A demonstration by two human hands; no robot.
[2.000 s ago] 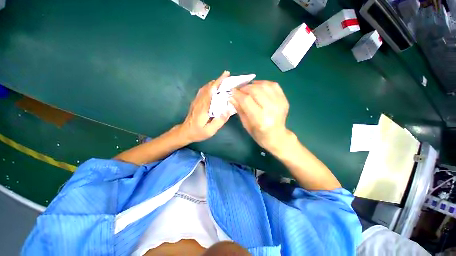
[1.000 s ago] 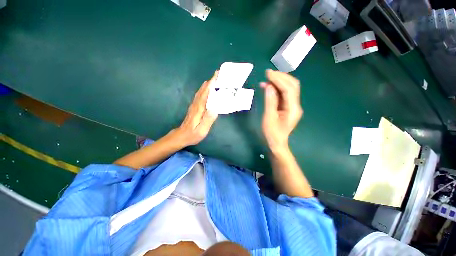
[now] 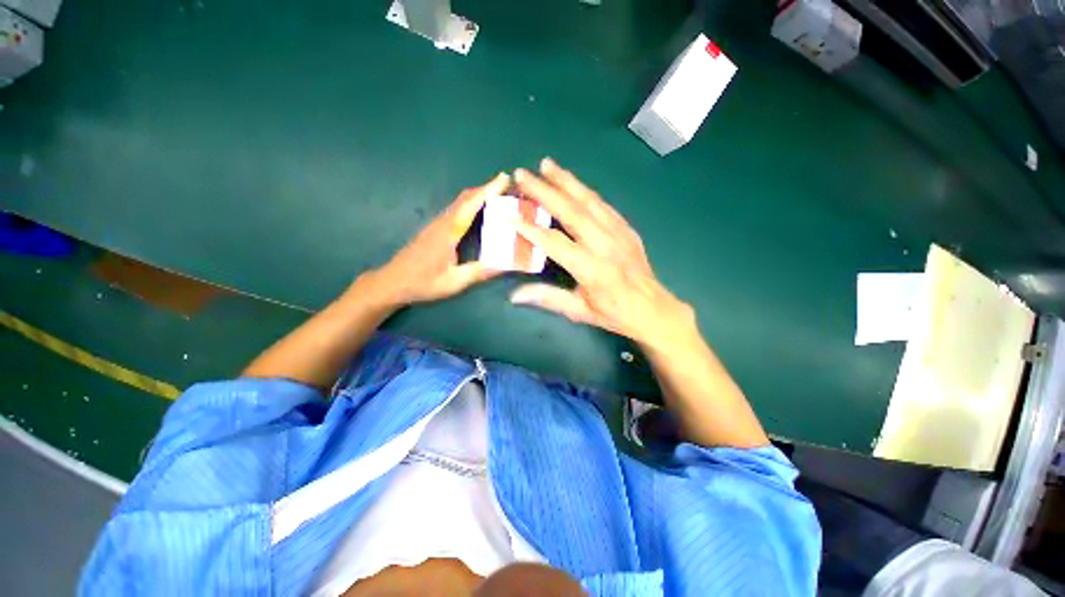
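A small white carton (image 3: 499, 233) with a red band is between my hands over the green bench. Its end faces up and no raised flap shows. My left hand (image 3: 450, 245) holds its left side, with the thumb along its lower left. My right hand (image 3: 596, 257) is at its right side, with fingers spread and a fingertip over the red band. Both hands are bare. The carton's lower part is hidden.
Another white carton (image 3: 684, 96) with a red mark lies beyond my right hand. A carton with a white flap (image 3: 434, 23) is at the top edge. More cartons (image 3: 818, 33) are top right and top left. A paper slip (image 3: 888, 308) and cream sheet (image 3: 960, 362) lie at right.
The held carton's white flaps no longer stand out, and its red band now shows. My right hand has moved left from free air onto the carton. One red-banded carton at upper right is gone.
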